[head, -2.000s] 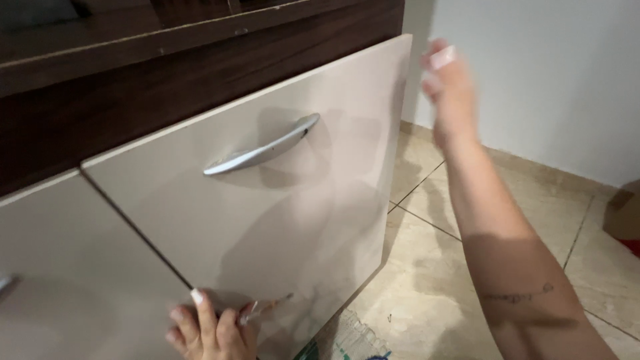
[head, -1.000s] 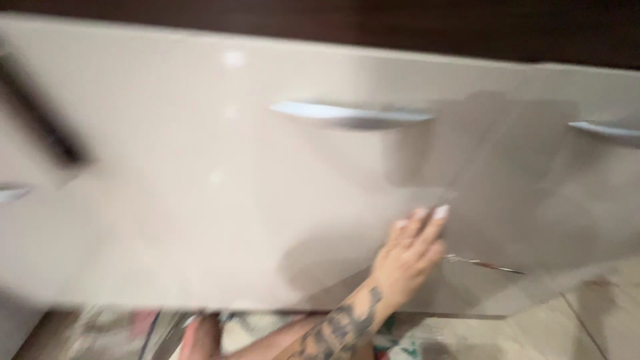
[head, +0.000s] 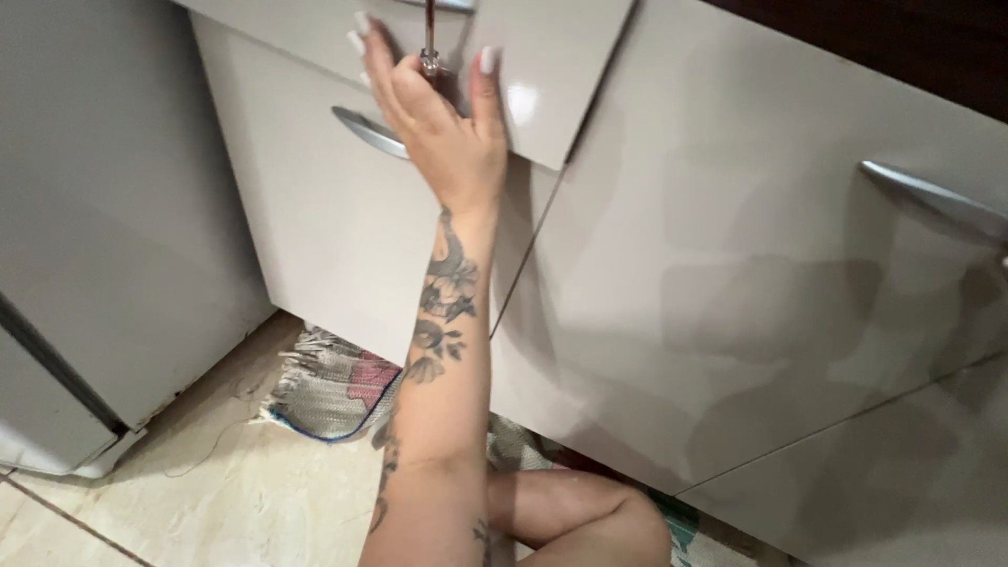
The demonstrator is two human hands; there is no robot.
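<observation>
My left hand (head: 449,118) reaches up in front of the glossy light cabinet, its fingers spread and a screwdriver (head: 429,39) held against the palm. The screwdriver's metal shaft points up; most of its handle is hidden by the fingers. Behind the hand, an upper drawer front (head: 543,102) stands out past the lower front. One curved metal handle (head: 366,134) lies just left of the wrist, on the lower left front (head: 315,213). Another handle (head: 937,197) is on the wide front (head: 756,236) at the right. My right hand cannot be made out.
A white appliance (head: 134,181), probably a refrigerator, stands at the left beside the cabinet. A fringed woven rug (head: 331,394) lies on the tiled floor (head: 236,496), partly under the cabinet. My bent leg (head: 583,512) is at the bottom, close to the cabinet's lower edge.
The view has swung left along the cabinet, bringing the white appliance in. My right hand, raised at the right two seconds ago, has gone from view. The screwdriver remains in my left hand.
</observation>
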